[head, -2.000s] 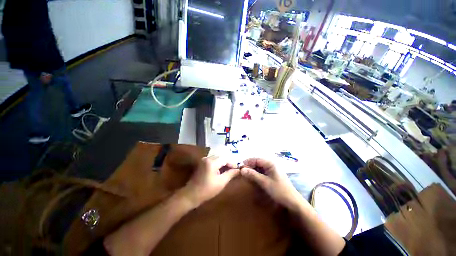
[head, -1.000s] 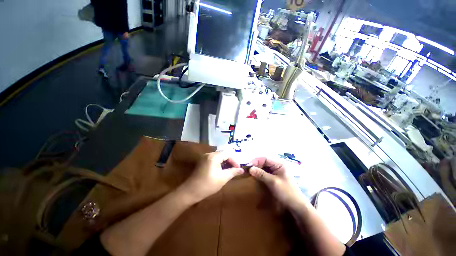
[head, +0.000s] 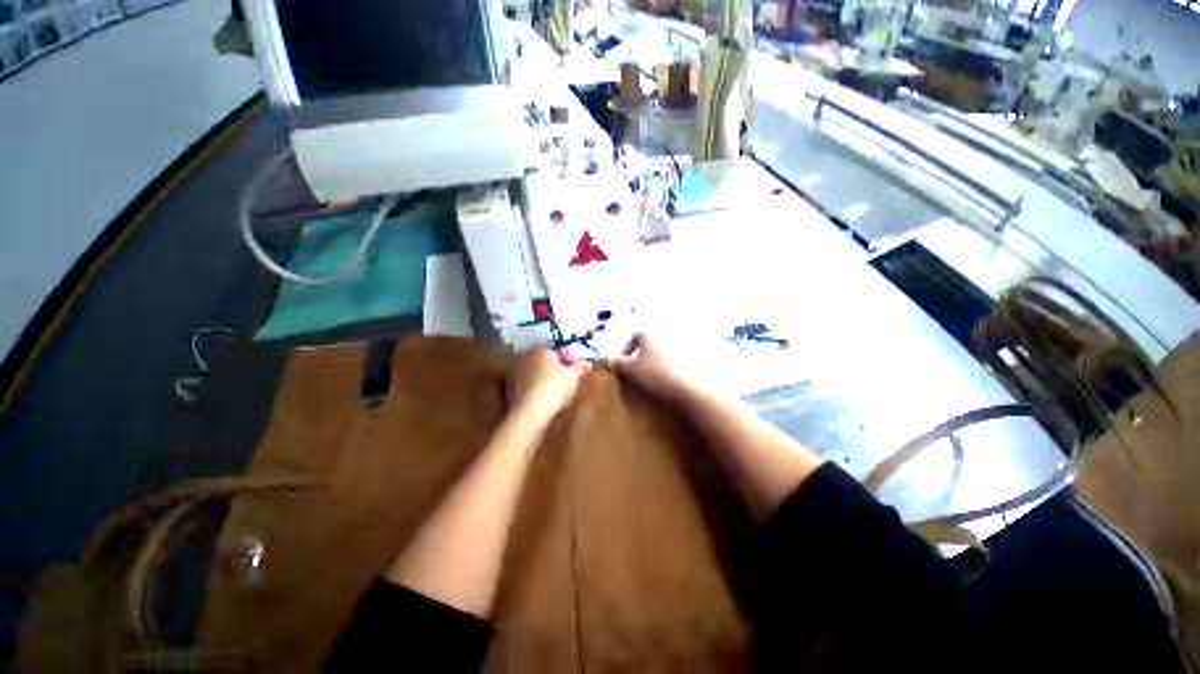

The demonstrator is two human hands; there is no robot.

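Note:
A large brown bag panel [head: 632,527] fills the lap and the table's front edge, with a dark seam line down its middle. A dark strip [head: 378,373] lies at its upper left. My left hand [head: 542,382] and my right hand [head: 651,366] pinch the panel's top edge, close together below the needle area [head: 574,340]. The fingertips are small and partly hidden there. The white sewing machine head [head: 559,224] with a red three-diamond logo stands just beyond my hands.
A dark monitor [head: 388,46] stands behind the machine. Green cloth [head: 345,270] lies at the left. Small dark snips [head: 757,336] lie on the white table [head: 684,296]. A brown strap loop [head: 967,424] and a brown bag pile [head: 1158,435] are at the right.
Both hands and the panel edge have moved forward to the needle area. The view has shifted, the machine appears larger, and the walking person is out of view.

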